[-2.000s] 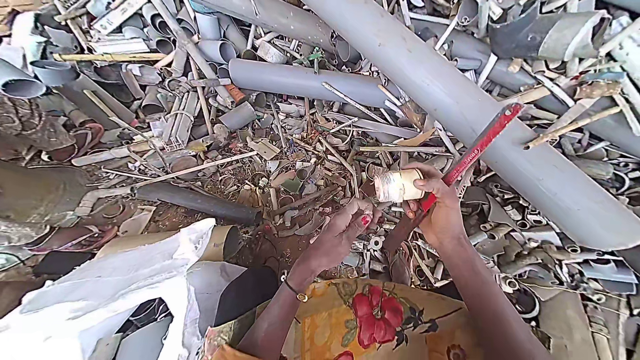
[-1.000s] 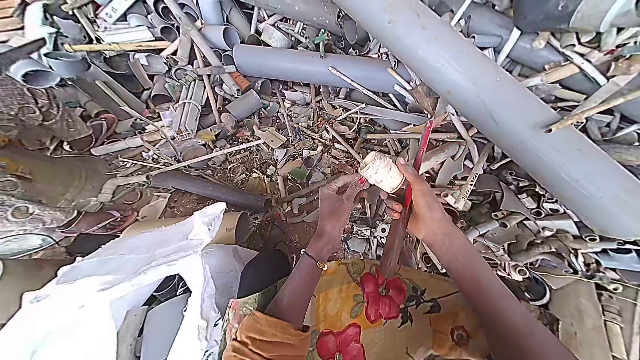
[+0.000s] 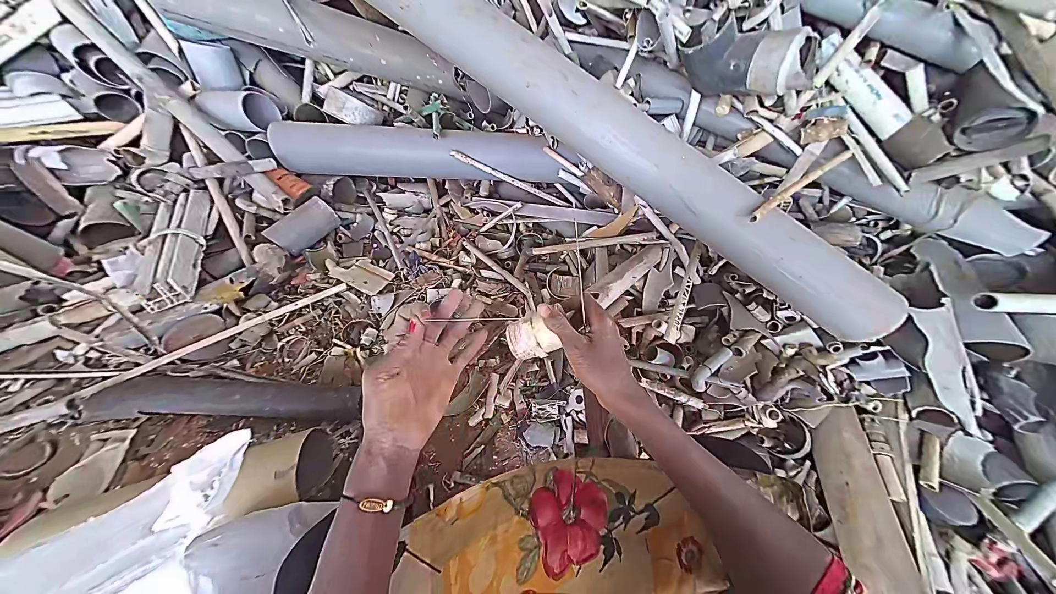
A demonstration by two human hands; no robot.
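Observation:
My left hand (image 3: 412, 379) is left of centre with its fingers apart, red showing on one nail. A thin line, perhaps thread or wire, runs level from near its fingers to a short, pale, cylindrical plastic piece (image 3: 533, 337). My right hand (image 3: 596, 351) grips that piece between thumb and fingers. A thin upright line shows just above the right hand; what it belongs to is not clear. A dark upright bar (image 3: 597, 425) stands below the right hand, partly hidden by it. The red tool seen earlier cannot be made out.
A long grey plastic pipe (image 3: 660, 165) slants across the upper right. A shorter grey pipe (image 3: 396, 151) lies behind the hands. Broken pipe and fittings surround them. A white sack (image 3: 194, 487) is at lower left, and flowered cloth (image 3: 495, 536) at the bottom.
My left hand has come away from the pale piece and its fingers have spread. The right hand still holds the piece. The red tool was plainly visible beside the right hand before.

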